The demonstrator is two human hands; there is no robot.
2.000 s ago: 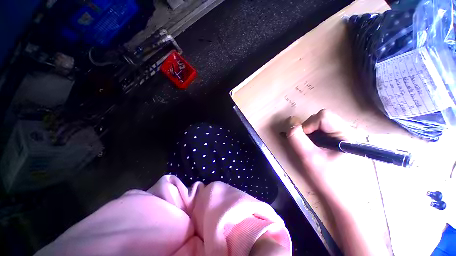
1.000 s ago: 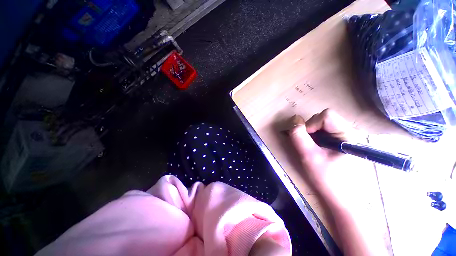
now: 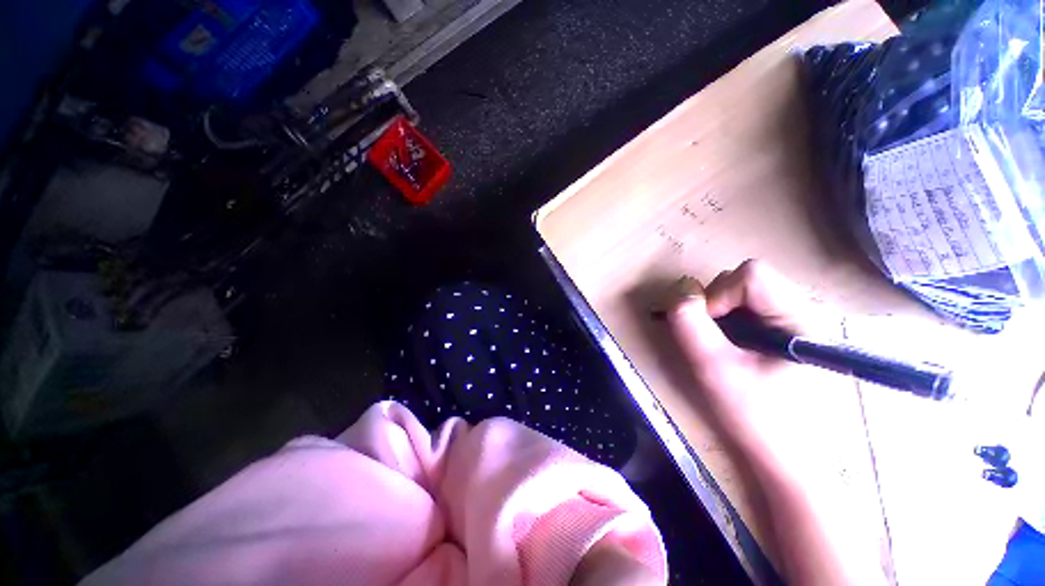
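Note:
My right hand (image 3: 739,326) holds a long black pen (image 3: 871,366) in a writing grip over a tan cardboard sheet (image 3: 642,172). A yellow-brown cover shows on the thumb tip. The pen's tip is hidden by the fingers. Small handwriting lies on the cardboard just beyond the hand. My left arm shows as a pink sleeve with a bit of wrist at the bottom edge; my left hand is out of the picture. A clear plastic bag with dark contents (image 3: 842,126) lies at the upper right, with a handwritten white label (image 3: 934,206) on it.
Two small glossy black knobs (image 3: 997,466) lie on the brightly lit right part of the bench. A blue thing (image 3: 1023,561) is cut off at the lower right. A red box (image 3: 409,163) with small pieces stands low at upper left, near a blue container (image 3: 235,46). The bench edge runs diagonally.
The cardboard, bag and right hand sit very slightly shifted in the picture. My right hand keeps the same pen grip near the same handwriting.

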